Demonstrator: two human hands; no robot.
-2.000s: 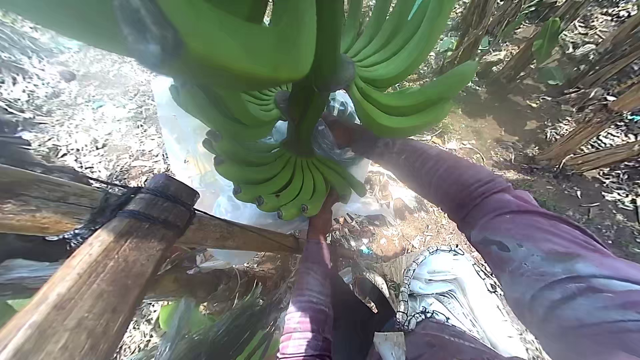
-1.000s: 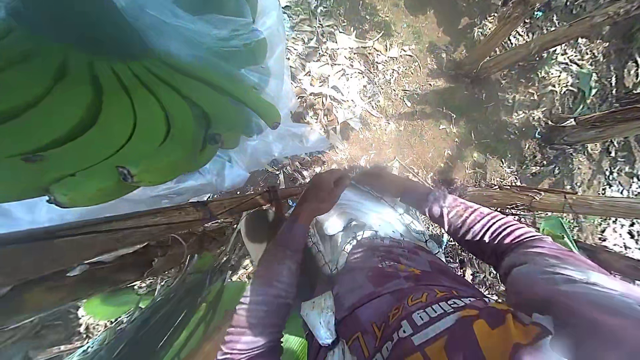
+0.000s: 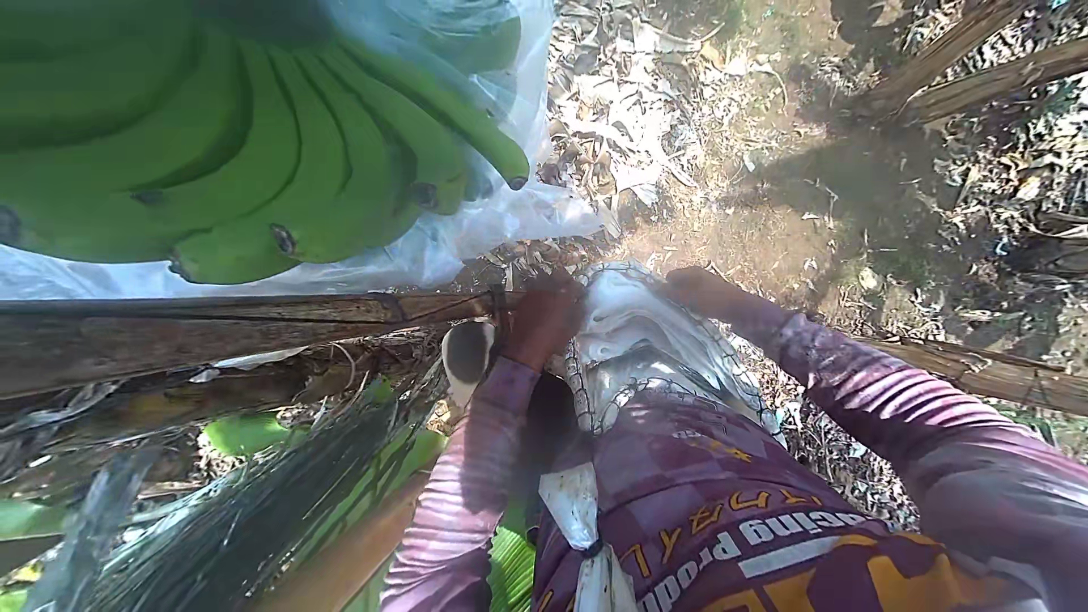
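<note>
My left hand point(image 3: 544, 316) is at the left edge of a white pouch point(image 3: 633, 314) with a dark net-like pattern, worn at my waist. My right hand point(image 3: 699, 291) is at the pouch's upper right edge. Both hands are in shade, and their fingers are too dark and blurred to read. Up at the left hangs a bunch of green bananas point(image 3: 280, 153), close to the camera, with a clear plastic sheet point(image 3: 501, 223) behind and around it.
A wooden pole point(image 3: 212, 336) runs across the left, ending near my left hand. Dry banana stems point(image 3: 994, 81) lie at the upper right, and another stem point(image 3: 986, 374) at the right. Green and dried leaves point(image 3: 289, 493) spread at the lower left. Dry leaf litter point(image 3: 629, 110) covers the ground ahead.
Two seconds ago both hands were at the lower part of the banana bunch and its plastic; now they are at the waist pouch. The view has shifted, with the bunch now at the upper left.
</note>
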